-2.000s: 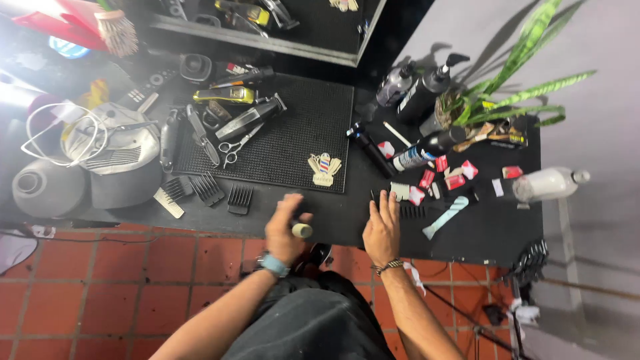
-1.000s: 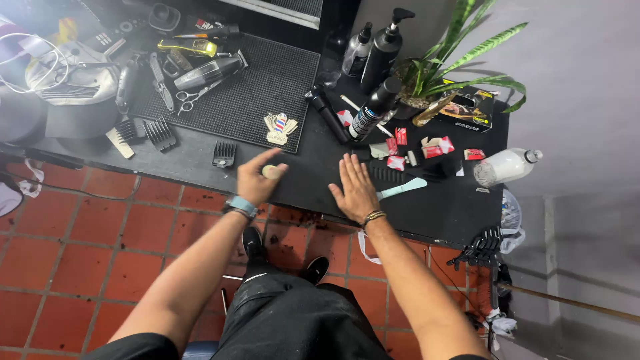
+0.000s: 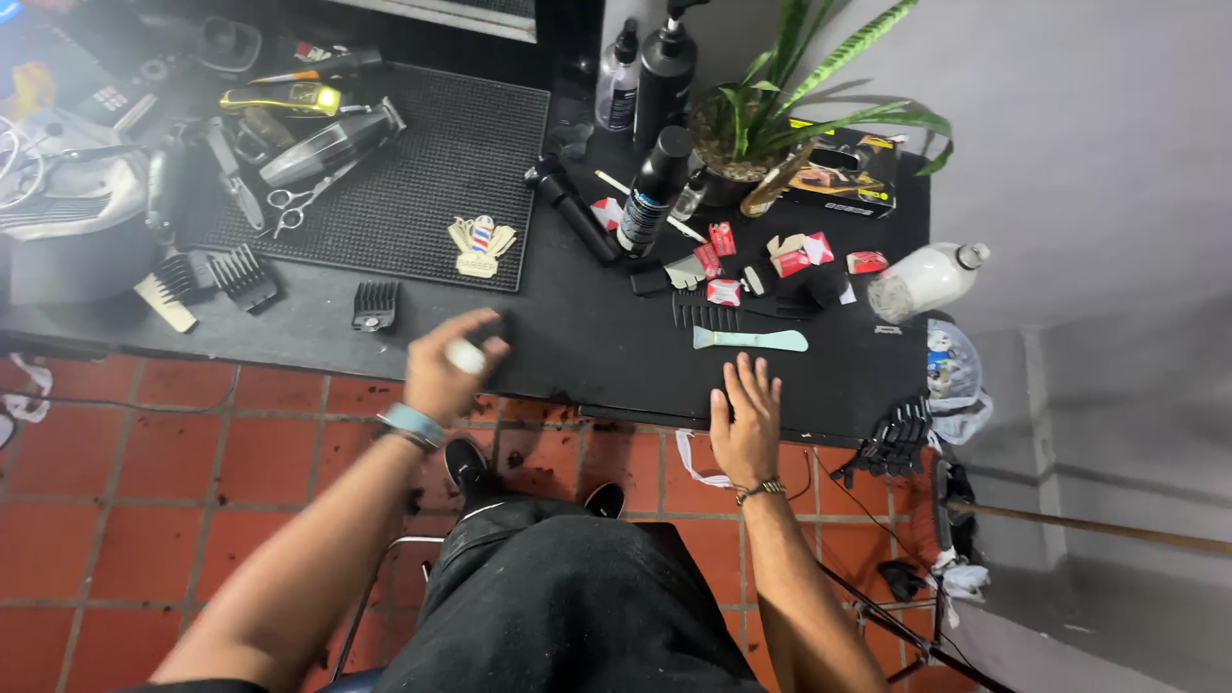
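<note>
My left hand point(image 3: 452, 364), slightly blurred, is at the front edge of the black table point(image 3: 597, 375), its fingers curled round a small pale round object point(image 3: 466, 357) whose kind I cannot tell. Left of it lies a black clipper guard comb point(image 3: 375, 305). Flat at the table edge, fingers extended, my right hand point(image 3: 748, 419) holds nothing. Just beyond its fingertips lies a light blue brush point(image 3: 751, 340), bristles to the left, with a black comb point(image 3: 705, 312) behind it. Small red and white packets point(image 3: 724, 292) are scattered farther back.
A black rubber mat point(image 3: 414, 164) carries clippers point(image 3: 327, 144), scissors point(image 3: 301, 204) and a straight razor point(image 3: 234, 175). Spray and pump bottles point(image 3: 664, 87), a potted plant point(image 3: 736, 135) and a glove box point(image 3: 842, 173) stand at the back. A white bottle point(image 3: 929, 279) is at the right.
My right hand has moved right along the table edge, from beside the black comb to below the blue brush. The left hand keeps the pale object. The view has shifted right.
</note>
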